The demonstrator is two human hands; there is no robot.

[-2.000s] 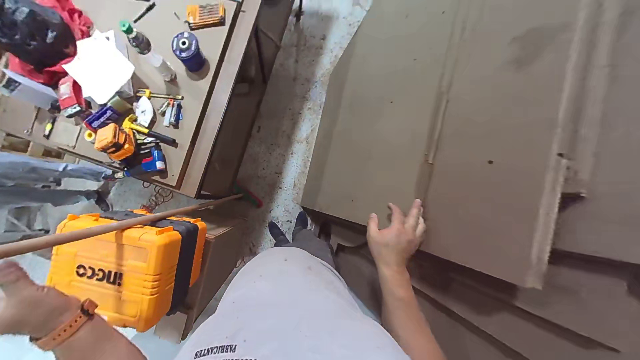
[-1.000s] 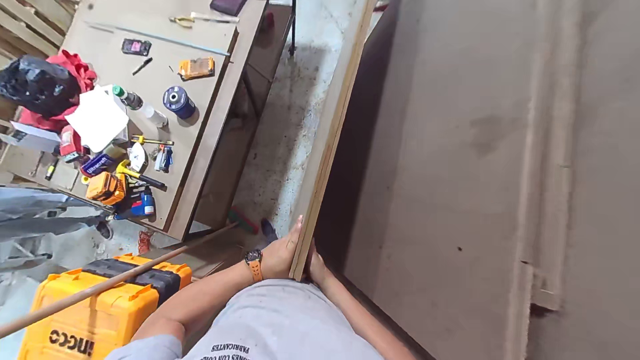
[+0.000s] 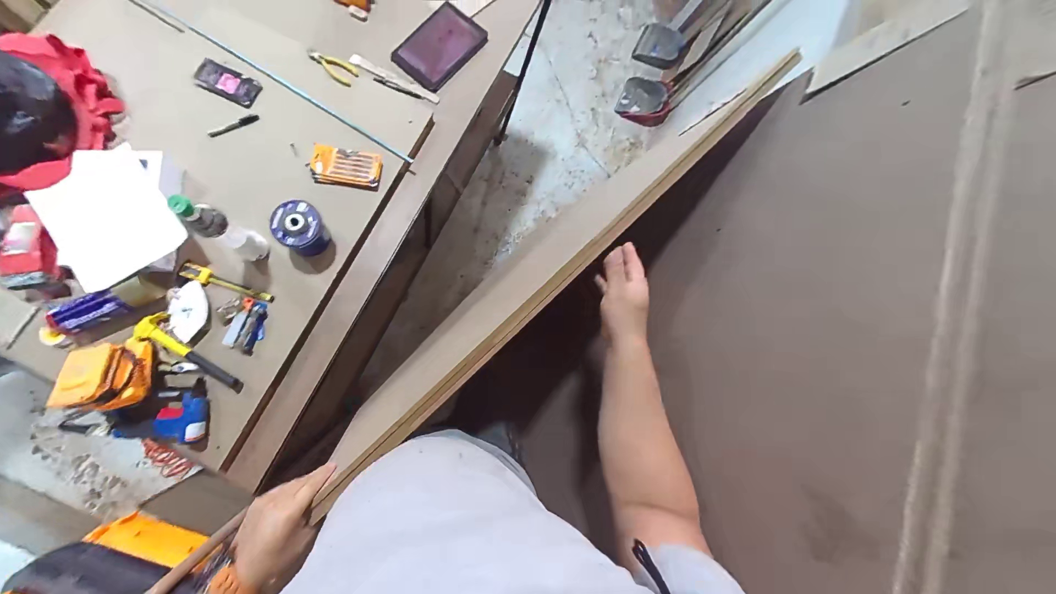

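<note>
A large brown wood panel (image 3: 528, 289) stands tilted on edge, running from my waist up toward the top right. My left hand (image 3: 276, 528), with an orange watch at the wrist, grips the panel's near corner at the lower left. My right hand (image 3: 624, 293) reaches up along the panel's inner side, fingers extended; whether it touches the face is not clear. Under and right of that arm lies a broad brown sheet (image 3: 784, 330) with a pale strip (image 3: 949, 313) along it.
At left, a worktable (image 3: 272, 148) holds a claw hammer (image 3: 186, 351), pliers (image 3: 334, 68), a tablet (image 3: 439, 45), a spool (image 3: 299, 227), bottles and papers. An orange case (image 3: 148, 540) and a wooden pole (image 3: 198, 553) are at the lower left. Dustpans (image 3: 643, 99) stand on the floor beyond the panel.
The upright panel has swung to a slant, its far end now toward the right. My hands, close together at its near end one second ago, are now apart, the right one farther forward.
</note>
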